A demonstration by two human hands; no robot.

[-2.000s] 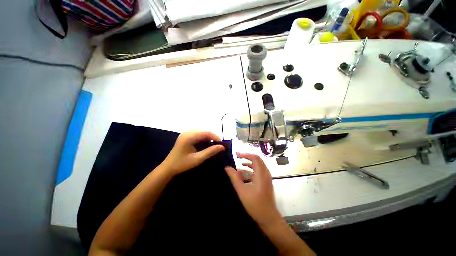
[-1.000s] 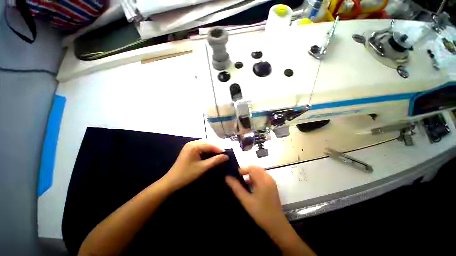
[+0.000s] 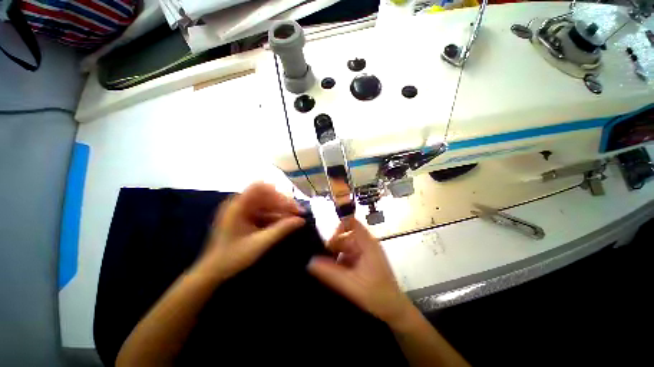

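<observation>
A very dark garment panel [image 3: 165, 236] lies over the left part of the table and hangs towards my lap. My left hand [image 3: 251, 226], blurred, pinches the panel's upper edge between thumb and fingers, left of the needle area. My right hand [image 3: 355, 265], also blurred, is at the panel's right edge, just below the presser foot area; its thumb and fingers are bent at the cloth, and whether they grip it is unclear. The cream-white sewing machine [image 3: 502, 100] stands behind, its lit needle area partly hidden by the lever guard [image 3: 335, 168] and my right fingers.
Slim grey thread snips [image 3: 510, 221] lie on the bed right of the needle. A black pad [image 3: 634, 169] is farther right. A blue strip [image 3: 74, 215] marks the table's left edge beside a grey wall [image 3: 32, 179]. Papers [image 3: 237, 18] and a striped cloth item [image 3: 79, 20] are at the back left.
My left hand and the cloth edge have shifted slightly left in view. My right fingers have risen towards the lever guard. The view has moved closer to the machine head.
</observation>
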